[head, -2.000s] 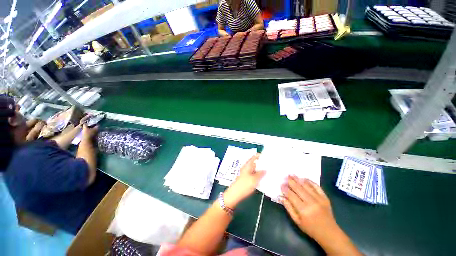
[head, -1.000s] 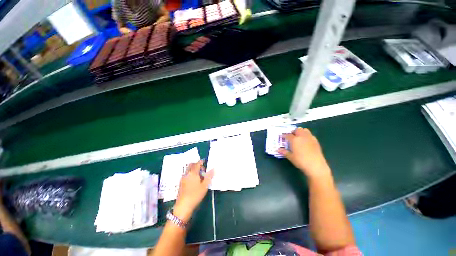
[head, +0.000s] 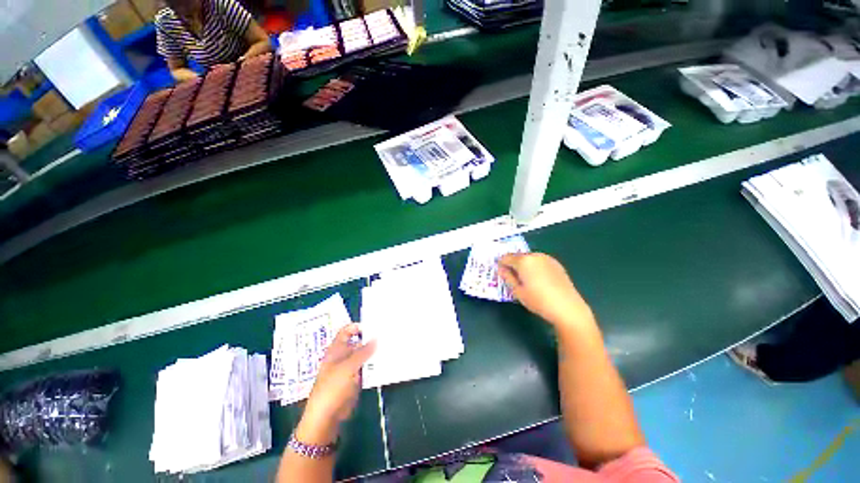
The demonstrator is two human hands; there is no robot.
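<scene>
My left hand (head: pixel 337 373) is between the printed leaflets (head: pixel 304 347) and the squared pile of white leaflets (head: pixel 410 316). Its thumb and fingers are close together at the white pile's left edge; whether they grip paper is unclear. My right hand (head: pixel 542 288) has its fingertips on the small insert cards (head: pixel 483 271), beside the foot of the post; its fingers hide part of them, so a grip cannot be told. A thick loose paper pile (head: pixel 203 408) lies at the left.
White frame post (head: pixel 552 113) rises from the rail (head: pixel 330 275). Packing trays (head: pixel 436 158) sit on the green belt. Large paper stack (head: pixel 802 212) is far right, bagged bundle (head: pixel 58 408) far left. Across are component trays (head: pixel 203 108), a blue bin (head: pixel 111 118) and a person in stripes (head: pixel 203 38).
My right hand has moved from the white leaflets to the small cards, which are now fanned. My left hand has shifted off the pile's top to its left side. The view has turned right.
</scene>
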